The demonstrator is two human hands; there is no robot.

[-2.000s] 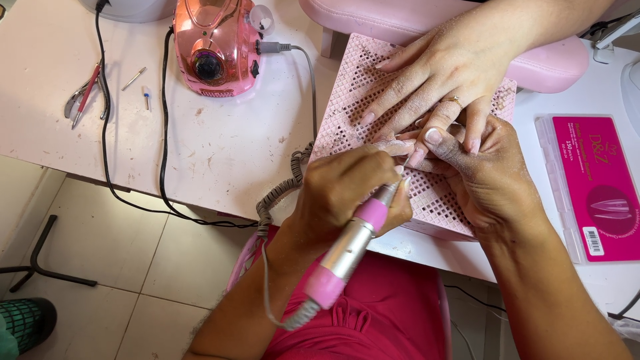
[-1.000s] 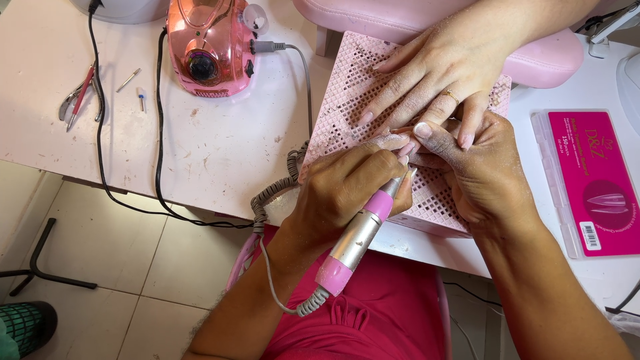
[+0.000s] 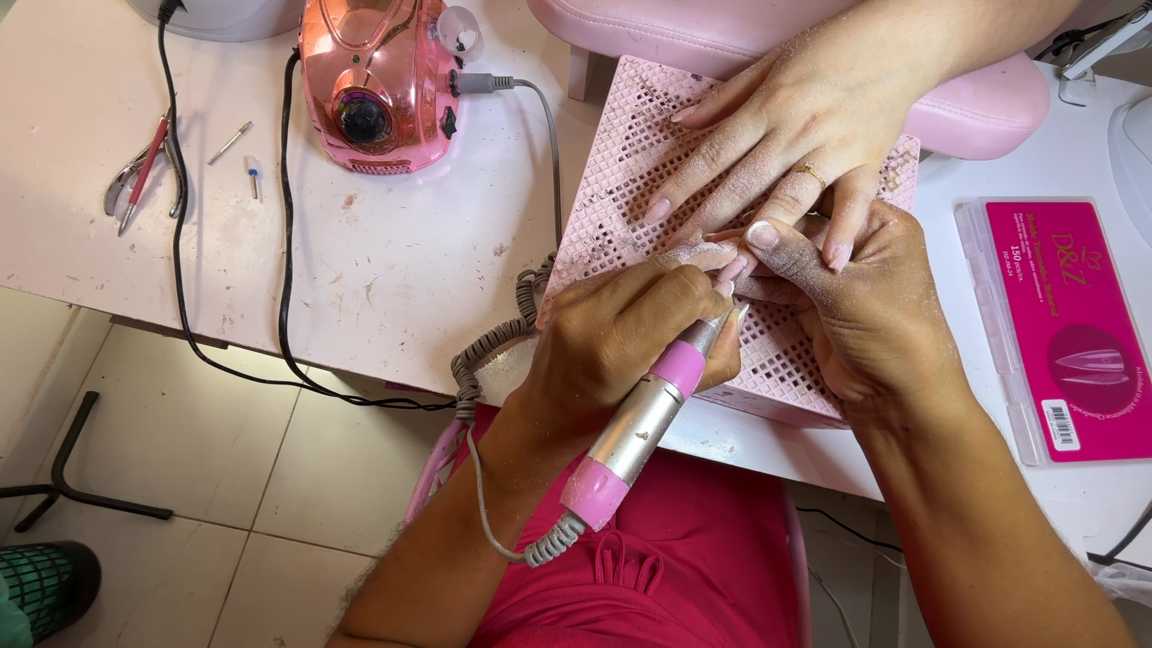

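Observation:
My left hand grips the pink and silver nail drill handpiece, tilted with its cord end toward my lap. Its tip is hidden by my fingers. Opposite, my right hand pinches a finger of another person's hand, with my thumb on top near the fingertip. That person's hand wears a ring, is dusted with white powder and rests palm down over a pink perforated dust collector. Whether the drill bit touches the nail cannot be seen.
A pink nail drill control unit stands behind, joined to a coiled grey cord. Nippers and a red-handled tool, two drill bits and black cables lie left. A pink padded armrest is behind; a nail tip box lies right.
The handpiece has swung slightly, and my left hand has shifted a little at the held fingertip. The other person's hand stays over the dust collector.

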